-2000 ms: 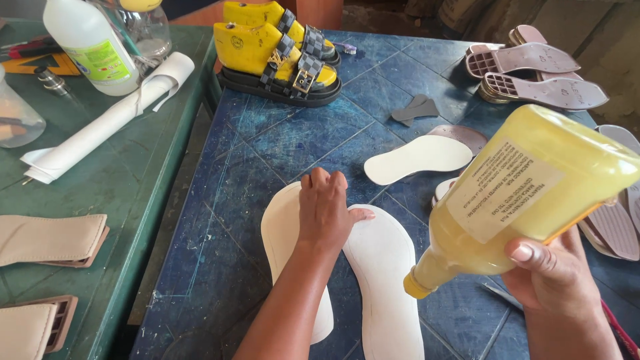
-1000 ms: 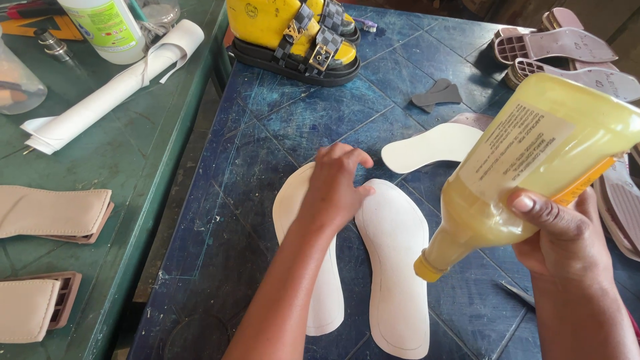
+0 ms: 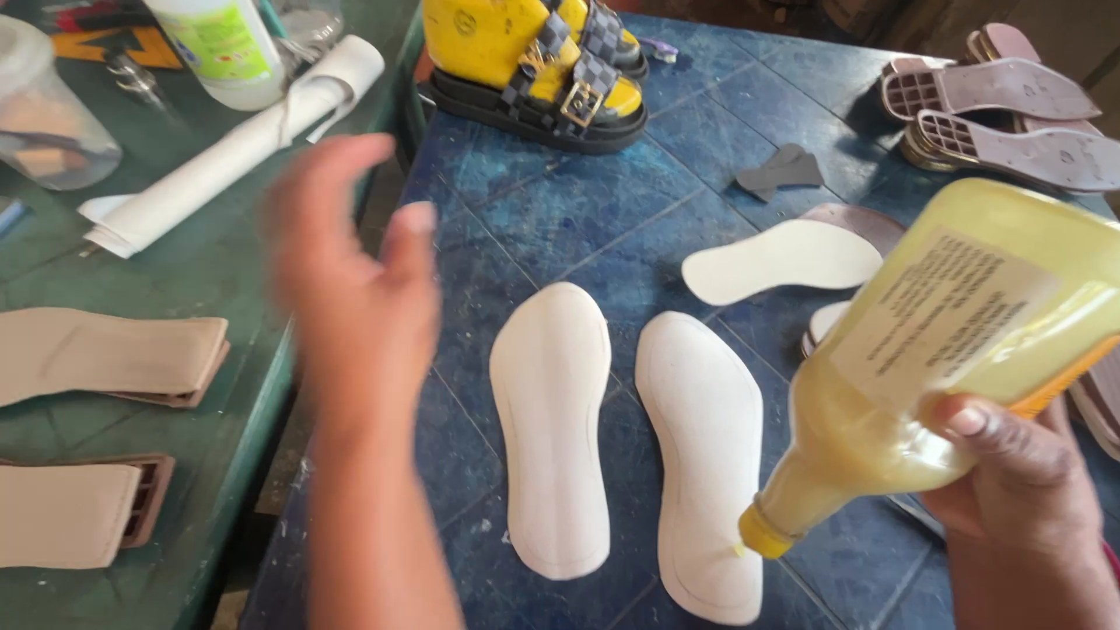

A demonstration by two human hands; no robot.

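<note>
My right hand (image 3: 1024, 464) grips a bottle of pale yellow liquid (image 3: 954, 350), tilted so its yellow cap (image 3: 766, 530) points down at the heel part of the right white insole (image 3: 704, 464). A small yellow mark shows on that insole beside the cap. The left white insole (image 3: 556, 429) lies next to it, a gap between the two. My left hand (image 3: 359, 280), blurred, is raised left of the insoles with thumb and fingers apart and nothing in it. Behind them a smaller white insole (image 3: 779, 262) partly covers a mauve piece.
Yellow shoe lasts (image 3: 472, 44) in black-soled sandals (image 3: 560, 122) stand at the blue table's back edge. Mauve soles (image 3: 1024, 149) lie at the back right, near a dark grey cutout (image 3: 781, 173). On the green table are a white roll (image 3: 236, 149), a white bottle (image 3: 223, 52) and beige footbeds (image 3: 114, 354).
My left hand has left the insoles and moved left, off to their side. The bottle in my right hand stays tilted, its cap now at the right insole's heel part.
</note>
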